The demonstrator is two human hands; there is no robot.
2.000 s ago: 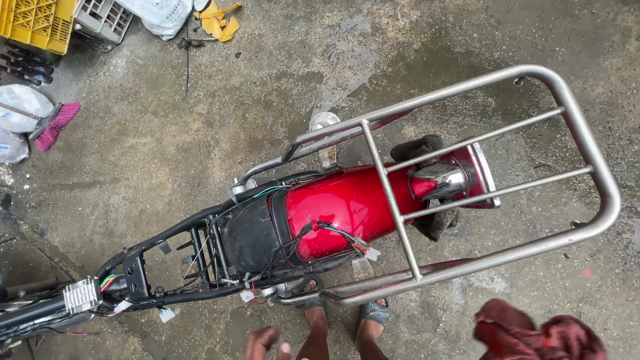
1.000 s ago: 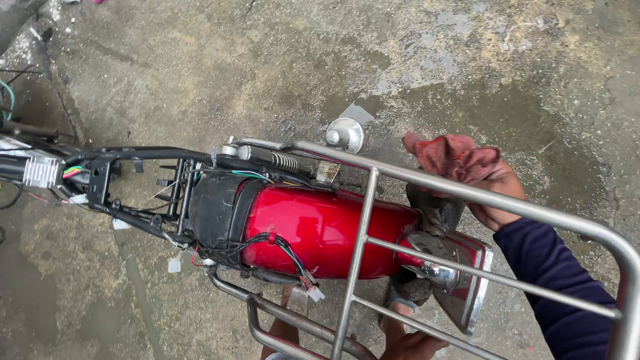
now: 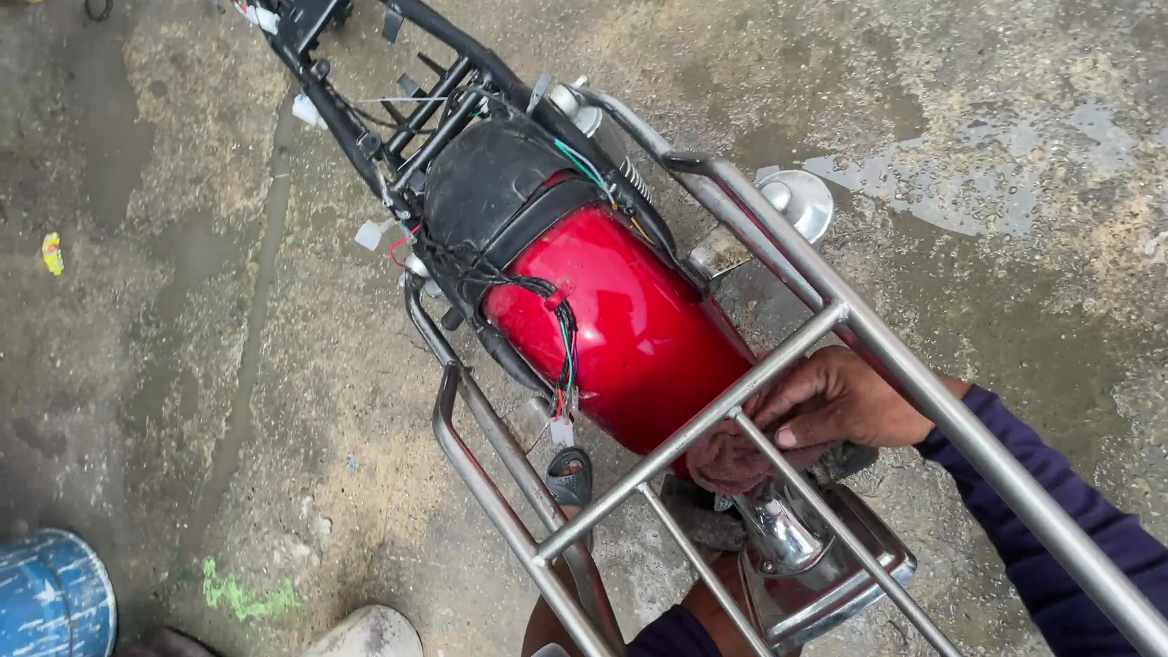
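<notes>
A dark red rag (image 3: 725, 461) is bunched in my right hand (image 3: 835, 401), pressed on the rear end of the glossy red motorcycle fender (image 3: 620, 319). My right arm, in a dark blue sleeve, passes beneath the tubular metal rear rack (image 3: 922, 388). At the bottom, my left hand (image 3: 725, 593) is partly visible beside the tail light housing (image 3: 835, 570); its fingers are hidden. A chrome bracket (image 3: 789, 534) joins the housing to the fender's end. A wire bundle with white connectors (image 3: 561, 333) lies over the fender's left side.
The black frame (image 3: 328, 119) runs to the upper left. A chrome, round-ended part (image 3: 798, 203) sticks out on the right. A sandalled foot (image 3: 569, 476) stands on the wet concrete below the rack. A blue paint-streaked bucket (image 3: 55, 593) and a pale rounded object (image 3: 365, 634) are at lower left.
The right hand with the rag has moved from beside the fender's far side onto its rear end. The view has turned and come closer.
</notes>
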